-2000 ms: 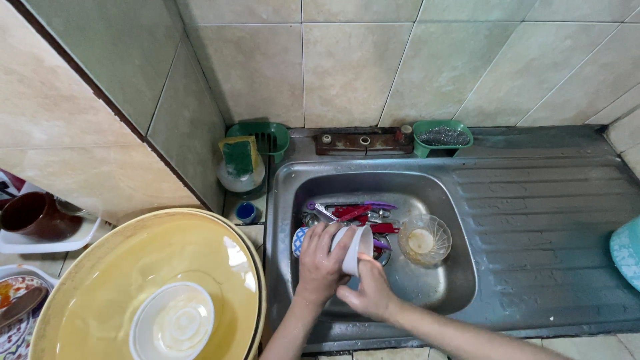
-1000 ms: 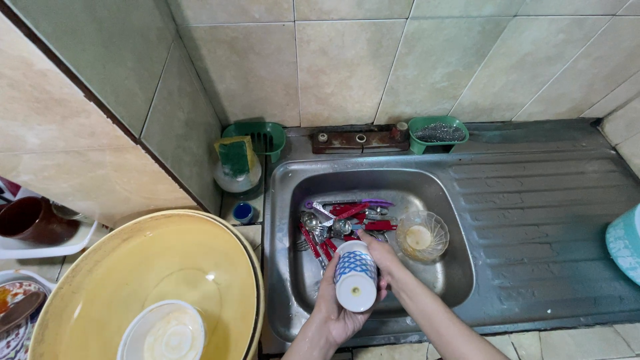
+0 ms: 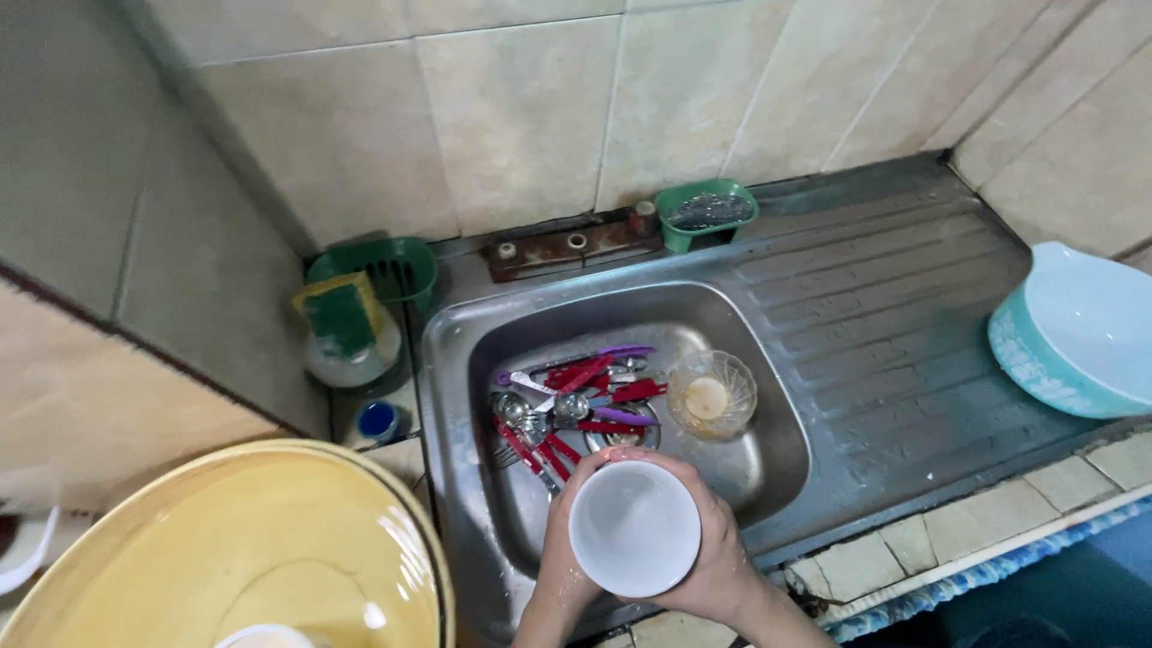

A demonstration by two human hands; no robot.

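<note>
Both my hands wrap around a white-lined cup (image 3: 634, 529) over the front of the steel sink (image 3: 769, 409), its open mouth facing up toward me. My left hand (image 3: 569, 549) holds its left side; my right hand (image 3: 715, 549) holds its right side. The cup's outside is hidden from this angle. Beyond the hands, a pile of cutlery (image 3: 571, 396) with red and purple handles lies in the basin. A clear glass bowl (image 3: 712, 396) with cloudy liquid sits to the right of the pile.
At lower left stands a large yellow basin (image 3: 198, 531). A green and yellow sponge (image 3: 340, 317) rests on a container beside a blue-topped jar (image 3: 378, 420). A green dish (image 3: 708, 211) holds a metal scourer. A turquoise bowl (image 3: 1048, 355) stands on the ribbed drainboard (image 3: 900, 297) at right.
The patterned cup, with its base toward me one second ago, now shows its open mouth. Both hands have gone around its sides. The view has tilted and shifted right.
</note>
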